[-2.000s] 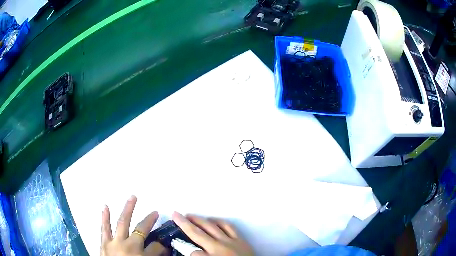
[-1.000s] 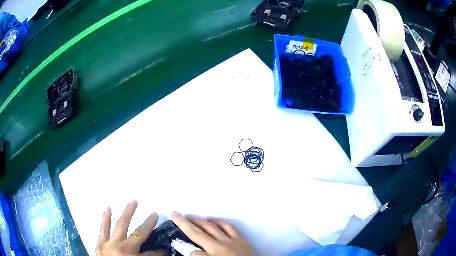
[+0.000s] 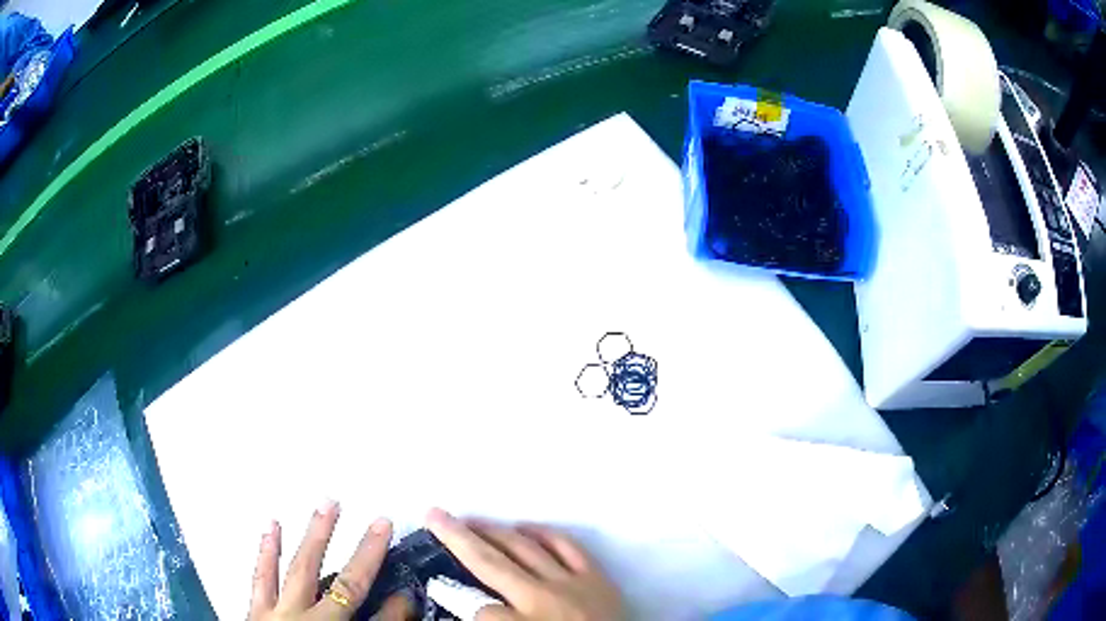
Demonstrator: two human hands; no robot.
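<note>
A black housing (image 3: 418,560) lies on the white work sheet (image 3: 400,400) at the bottom edge, partly hidden by my hands. My left hand (image 3: 318,585) rests on its left side with the fingers spread and a gold-coloured ring on one finger. My right hand (image 3: 528,573) holds a small white piece (image 3: 461,598), possibly cloth or a covered fingertip, against the housing's right side. Both hands are cut off by the bottom edge. Several thin black sealing rings (image 3: 632,382) lie in a small pile on the sheet, with two looser ones beside it.
A blue parts bin (image 3: 864,200) full of black rings stands at the sheet's upper right. Beside it is a white tape dispenser (image 3: 916,291) with a cream roll (image 3: 967,91). Other housings (image 3: 170,209) sit on the green belt (image 3: 400,91). Shiny clear plastic (image 3: 97,510) lies at far left.
The housings on the belt have shifted to the right. The whole view has moved slightly. My hands stay at the housing with only small finger movements.
</note>
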